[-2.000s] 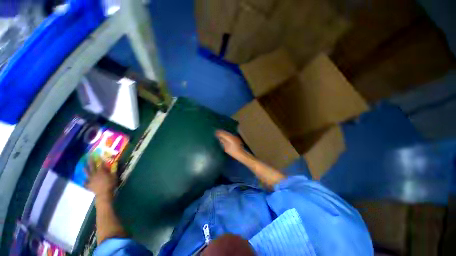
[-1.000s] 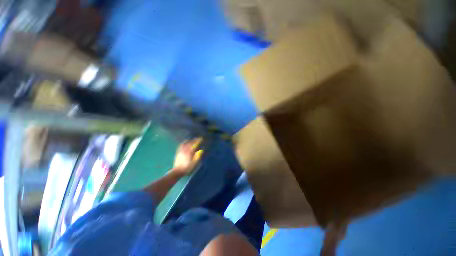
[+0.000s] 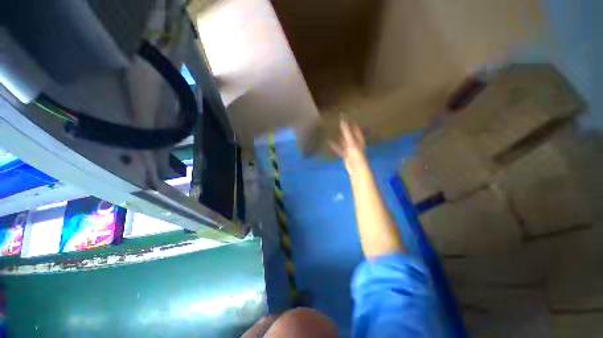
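A large open brown carton (image 3: 416, 99) is at the top centre, blurred, with its dark inside showing and a pale flap (image 3: 254, 63) folded out to its left. My right hand (image 3: 347, 142) is at the carton's near lower edge, arm stretched forward, fingers spread. It overlaps the edge in view; whether it touches is unclear. My left hand is not in view.
The green bench (image 3: 139, 290) with its worn edge is at lower left. Colour boxes (image 3: 92, 224) lie beyond it under a white machine frame (image 3: 86, 168) with a black cable. Brown cartons (image 3: 489, 224) are stacked right, beside a blue edge. Black-yellow tape (image 3: 283, 224) crosses the floor.
The view has turned. The carton now shows higher up and further left. My right hand shows at its near edge, and my left hand, seen earlier over the bench, has left the picture.
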